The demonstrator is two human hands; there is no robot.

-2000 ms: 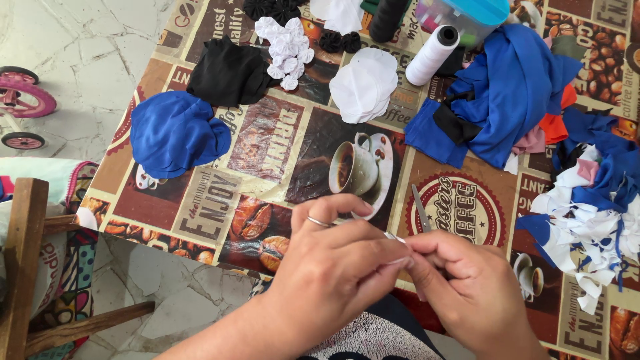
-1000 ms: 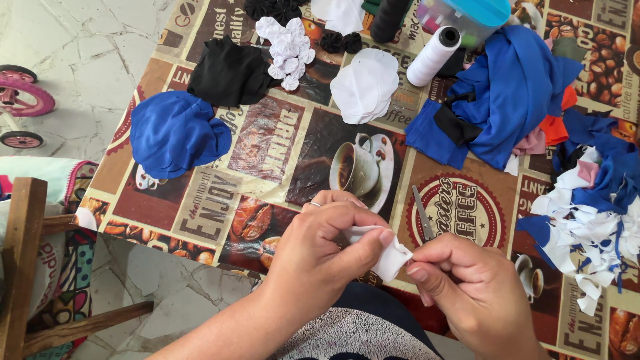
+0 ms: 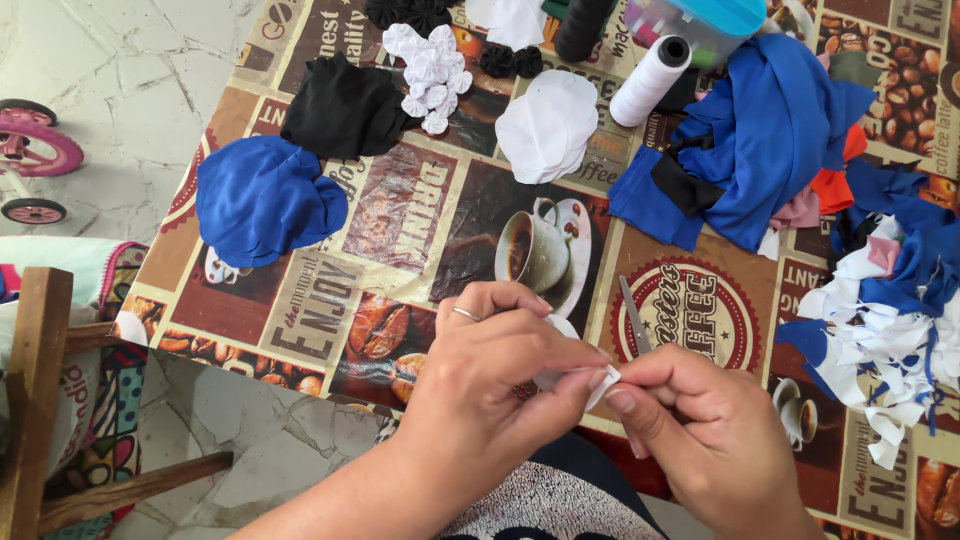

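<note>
A small piece of white fabric is pinched by its edge between the fingers of my left hand. The thumb and forefinger of my right hand meet at that same edge; whether they hold a needle is too small to tell. Metal scissors lie on the table, partly hidden behind my right hand. Beyond my hands are a stack of white fabric circles, a pile of blue fabric circles, black fabric pieces and gathered white fabric rosettes.
A cone of white thread and a dark thread cone stand near a clear plastic box with a blue lid. Blue cloth and white fabric scraps heap at the right. A wooden chair is at lower left.
My left hand has turned over the white fabric, which shows less between the fingers than one second ago. My right hand remains at its edge.
</note>
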